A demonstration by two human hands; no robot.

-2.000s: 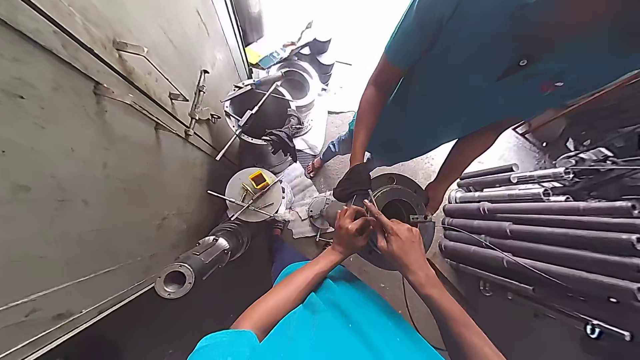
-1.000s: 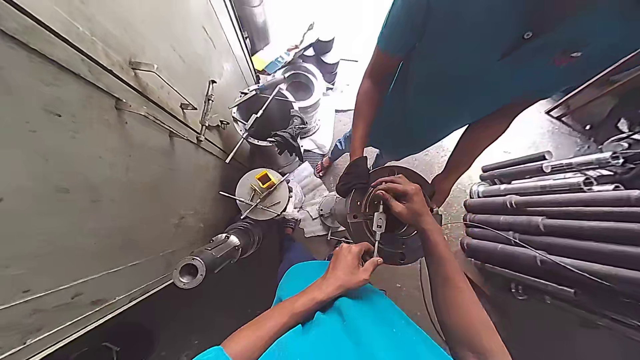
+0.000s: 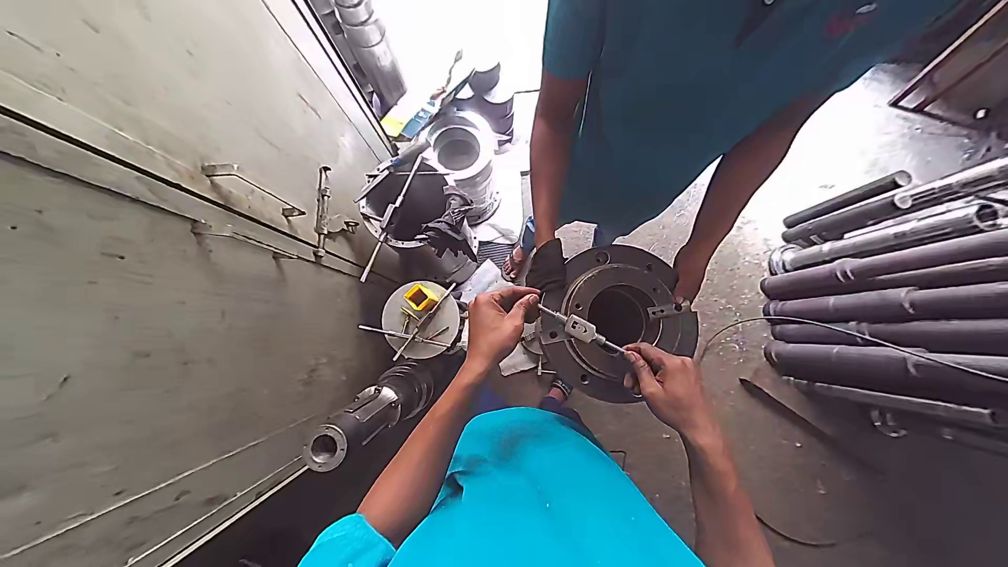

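Observation:
A bar-type tap wrench [image 3: 581,329] lies slantwise over the face of a dark round metal flange [image 3: 601,258] with a wide central bore. My left hand [image 3: 499,319] pinches the wrench's upper left end, and my right hand [image 3: 663,383] grips its lower right end. Whether a tap sits in the wrench, in a hole of the flange, cannot be told. Small metal plates are fixed on the flange face, one of them a bracket [image 3: 667,310] at the right. Another person's gloved hand [image 3: 547,266] holds the flange's left edge, and their bare hand [image 3: 690,274] its right edge.
A round plate [image 3: 391,309] at the left carries a yellow square box [image 3: 420,297] and rods. Below it juts a flanged metal shaft [image 3: 327,446]. Behind stands a dark cylinder [image 3: 402,206] with another tap wrench across it. Dark pipes [image 3: 882,307] are stacked at the right, beside a thin cable [image 3: 819,319].
The wrench has turned from nearly upright to slantwise. My left hand has moved from its lower end to the upper left, my right hand from its top to the lower right.

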